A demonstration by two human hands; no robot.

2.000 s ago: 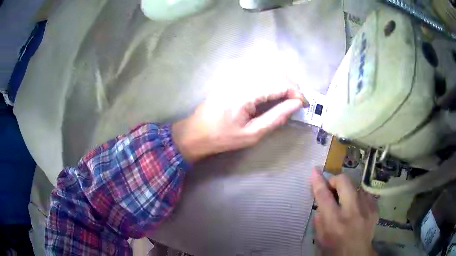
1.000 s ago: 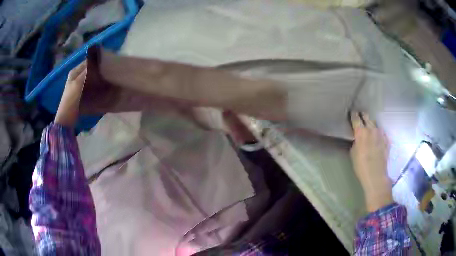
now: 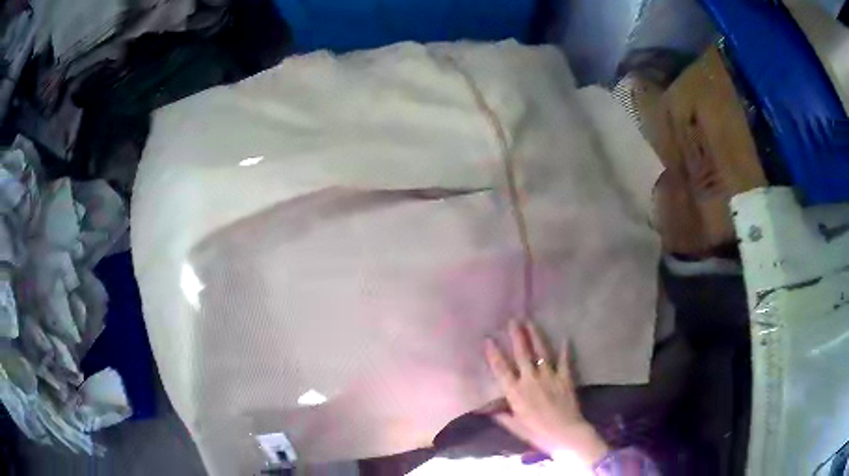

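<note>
A large beige-grey garment panel (image 3: 372, 307) lies spread in front of me, with a seam running down its right part and a long fold across its middle. A white label (image 3: 276, 449) with a small dark mark is at its lower left edge. My right hand (image 3: 540, 386) lies palm down on the panel's lower right part, fingers spread, with a ring on one finger. A bit of plaid sleeve shows at its wrist. My left hand is out of the picture.
Layered pale cloth pieces (image 3: 60, 297) hang at the left. A blue surface (image 3: 400, 20) is behind the panel. A brown board-like piece (image 3: 703, 153) and a blue strip are at the upper right. The pale machine table's edge (image 3: 768, 353) is at the right.
The view has swung away from the sewing machine. The panel now lies spread out, with no brown folded part showing. My left hand has left the picture; my right hand rests on the cloth.
</note>
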